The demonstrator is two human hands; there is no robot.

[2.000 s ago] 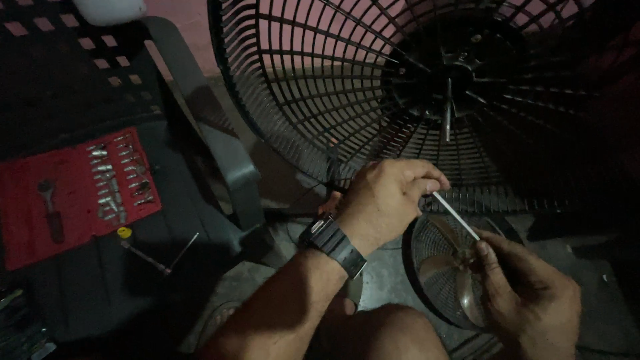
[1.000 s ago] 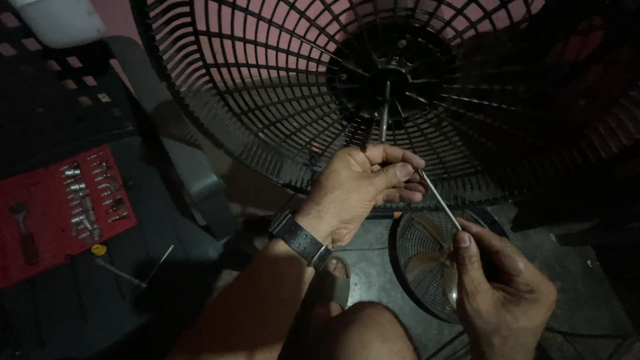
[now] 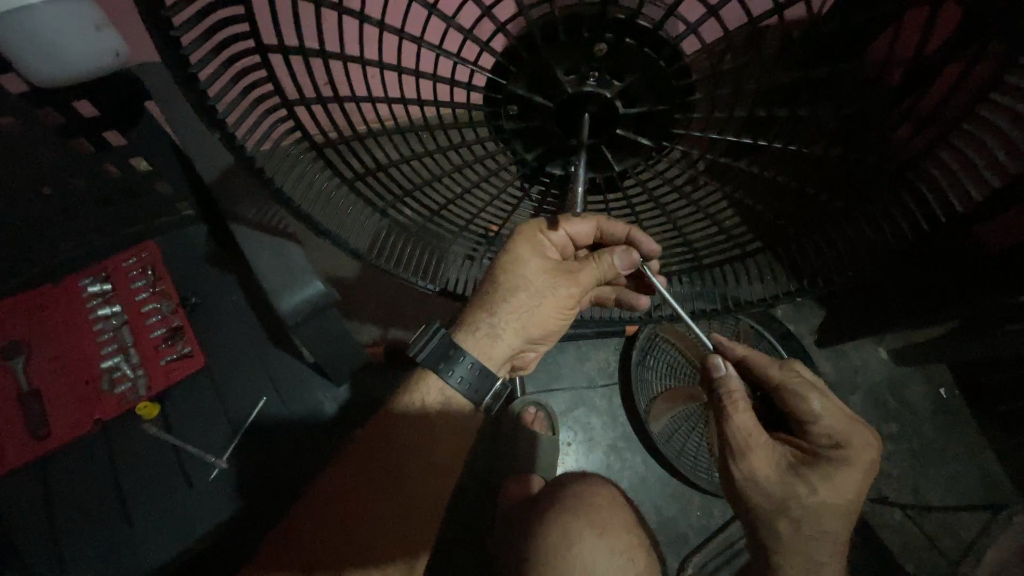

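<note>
A thin metal rod [image 3: 676,306], perhaps a screwdriver shaft, slants between my two hands. My left hand [image 3: 572,276], with a black watch on its wrist, pinches the rod's upper end between thumb and fingers; what else it may hold is hidden. My right hand [image 3: 788,432] grips the lower end, where the fingers cover the rest. Just above my left hand, the metal motor shaft [image 3: 582,164] sticks out from the hub of a large black fan's rear grille [image 3: 384,128].
On a dark plastic chair [image 3: 264,272] at left lie a red socket-set case [image 3: 180,352], a ratchet [image 3: 24,392] and a T-shaped metal tool [image 3: 188,452] near a yellow round piece [image 3: 147,410]. A smaller round fan grille [image 3: 672,400] and a sandalled foot [image 3: 538,424] are below.
The view has shifted, so the large grille fills more of its top. Both hands keep their hold on the rod throughout, with little plain change in their pose.
</note>
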